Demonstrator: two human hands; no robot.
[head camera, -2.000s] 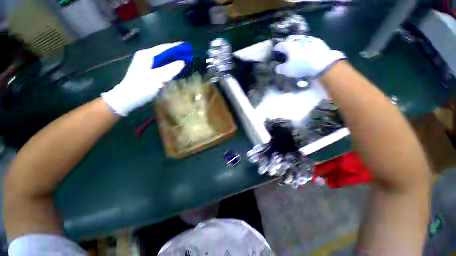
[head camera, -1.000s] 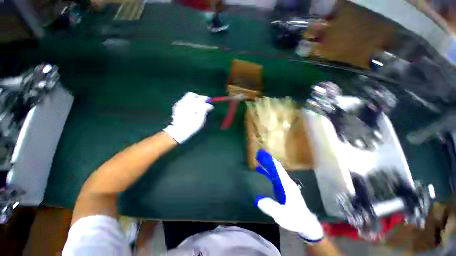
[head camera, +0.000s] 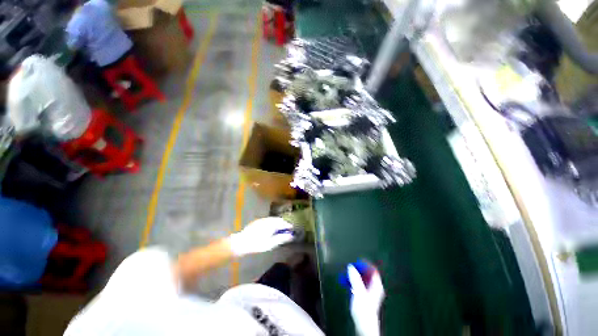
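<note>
My left hand (head camera: 262, 236), in a white glove with blue at the fingertips, reaches over the bench's near edge above a low carton (head camera: 300, 220). It is blurred, and I cannot tell whether it holds anything. My right hand (head camera: 367, 295), in a white and blue glove, is low over the green mat (head camera: 419, 243), cut off by the bottom edge. It closes around something red, which looks like the handles of the red-handled cutters (head camera: 374, 268); their jaws are hidden. White foam trays (head camera: 354, 184) of wired assemblies (head camera: 341, 141) with shiny ends stand ahead on the bench.
An open brown carton (head camera: 265, 180) stands on the floor beside the bench. Red stools (head camera: 108, 144), a white bag (head camera: 49, 98) and a seated person in blue (head camera: 98, 33) are at the left. A grey post (head camera: 393, 46) rises behind the trays. A pale ledge runs along the right.
The view has swung left along the bench; the scrap box has left the picture. My left hand has left the cutters and moved past the bench edge. Red now shows in my right hand, which was open.
</note>
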